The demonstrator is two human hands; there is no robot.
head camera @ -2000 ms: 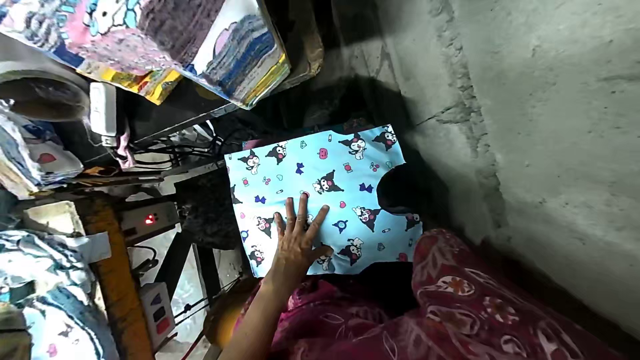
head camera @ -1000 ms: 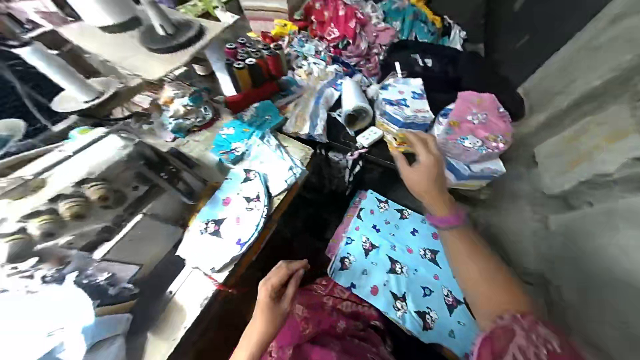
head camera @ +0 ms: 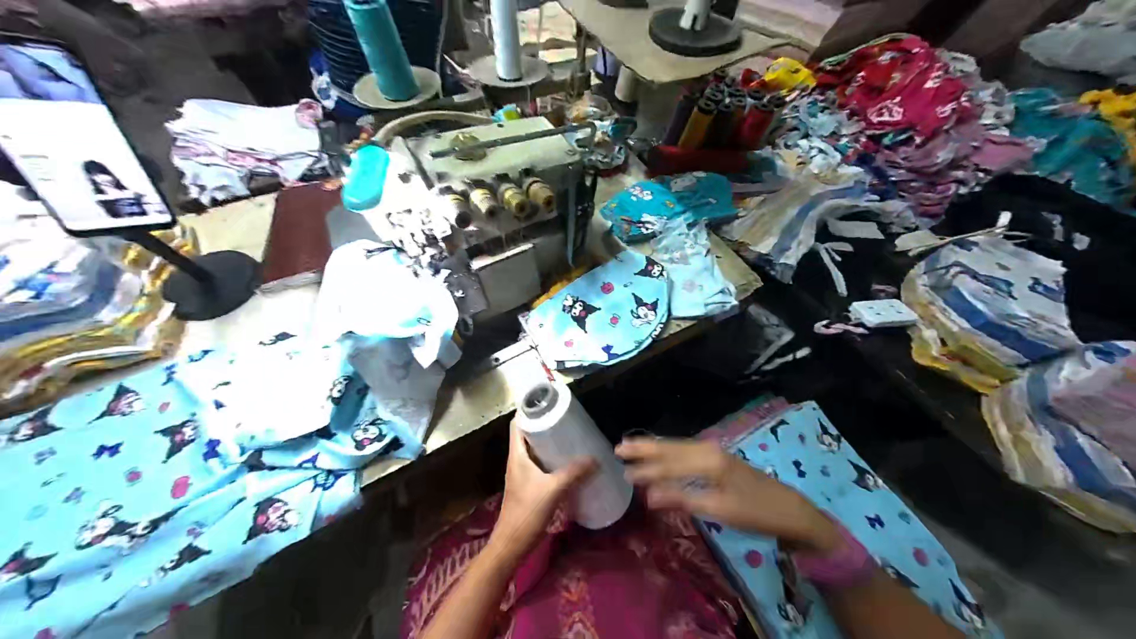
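My left hand [head camera: 537,488] grips a white roll or cone [head camera: 577,457], tilted above my lap, its hollow end toward the table. Close to its right side is my right hand [head camera: 710,479], blurred, fingers spread, with nothing visible in it. Under my right forearm lies a stack of blue printed fabric [head camera: 852,479]. A curved piece of the same print [head camera: 608,311] rests at the table edge by an overlock sewing machine [head camera: 506,177]. More printed fabric [head camera: 115,479] spreads over the table at the left.
A phone on a stand [head camera: 89,142] stands at the left. Thread cones [head camera: 386,53] rise behind the machine. Dark thread spools [head camera: 723,120] and heaped red fabric [head camera: 905,98] lie at the back. Fabric stacks [head camera: 994,293] and a white power strip [head camera: 883,312] are at the right.
My left hand now holds the white roll, which stood beyond the table edge one second ago. My right hand has come back from the small stacks toward my lap. The view has turned left.
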